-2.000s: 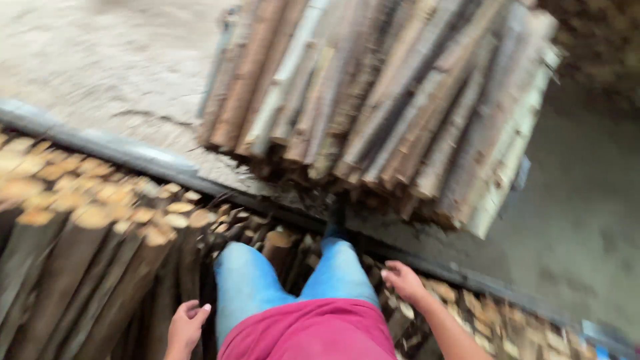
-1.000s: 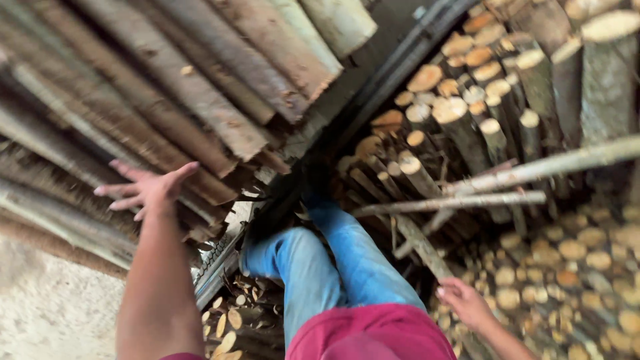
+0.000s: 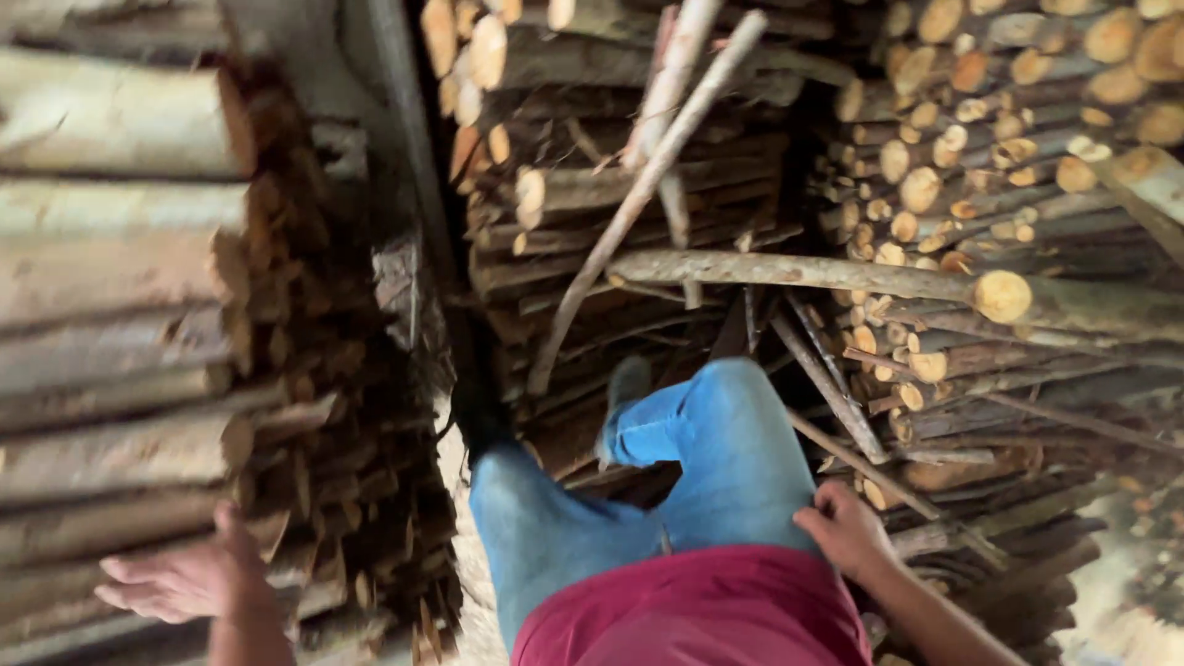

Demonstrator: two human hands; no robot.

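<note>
My left hand is spread at the lower left, over or against a stack of cut logs; contact cannot be told. It holds nothing. My right hand is beside my right thigh in blue jeans, its fingers curled and seemingly empty. Ahead of my knees, a thin bare branch leans across a thicker one. A longer pole lies crosswise just beyond my right knee, its right end near the sawn face of a larger log.
Stacked firewood with round sawn ends rises on the right. More logs are piled ahead. A dark beam or rail runs between the left stack and these. Thin sticks jut out near my right knee.
The view has turned a lot. My left hand, reaching forward a second ago, is now lower and nearer my body. My right hand is now close beside my thigh.
</note>
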